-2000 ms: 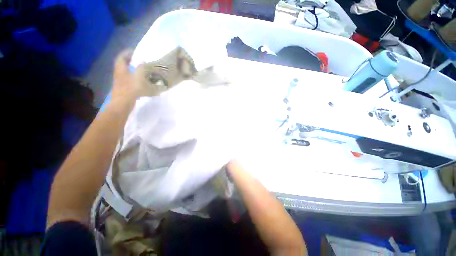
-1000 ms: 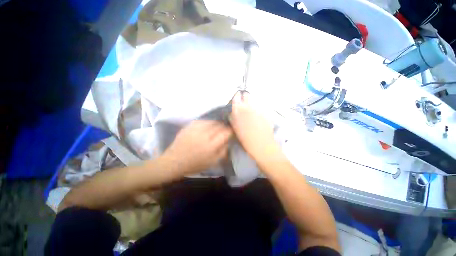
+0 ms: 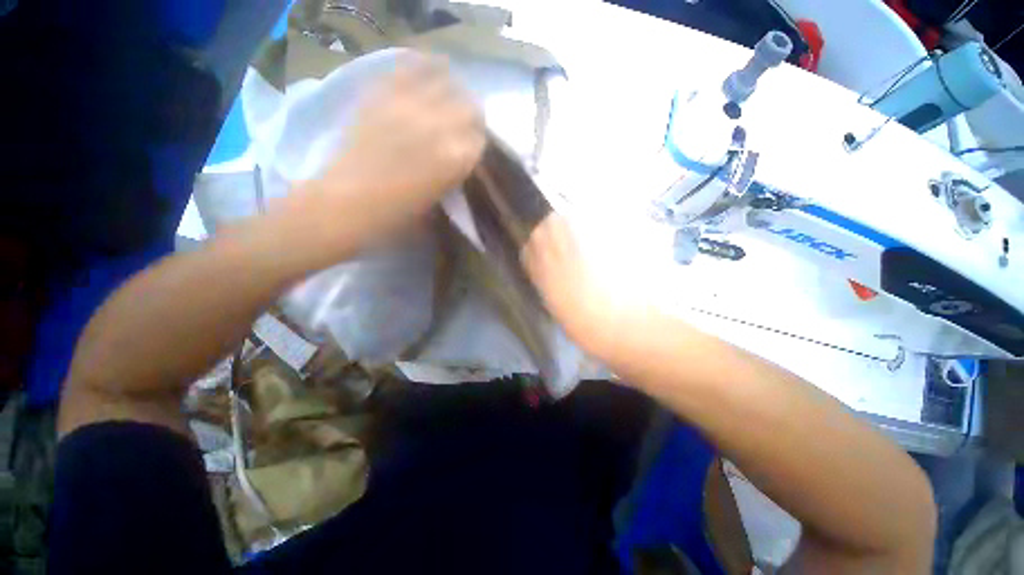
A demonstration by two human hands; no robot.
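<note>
A khaki garment piece with white inner fabric (image 3: 365,294) lies on the left part of the white machine table (image 3: 629,101) and hangs over its front edge. My left hand (image 3: 416,129), blurred, is closed on the garment's upper middle; its fingertips are hard to see. My right hand (image 3: 561,270) holds a brown folded edge (image 3: 502,191) of the garment, right of and below my left hand. Khaki cloth (image 3: 393,25) with short reddish-brown lines lies behind at the top left. The hands are left of the needle area.
The white sewing machine (image 3: 831,236) with a blue stripe stands at the right. A light blue device (image 3: 943,90) is behind it. A heap of khaki pieces (image 3: 298,421) lies below the table at left. Dark cloth (image 3: 730,25) is in the trough at the back.
My left hand has moved up and away from my right hand, lifting a brown edge of the garment. My right hand has shifted slightly down; its forearm reaches further right.
</note>
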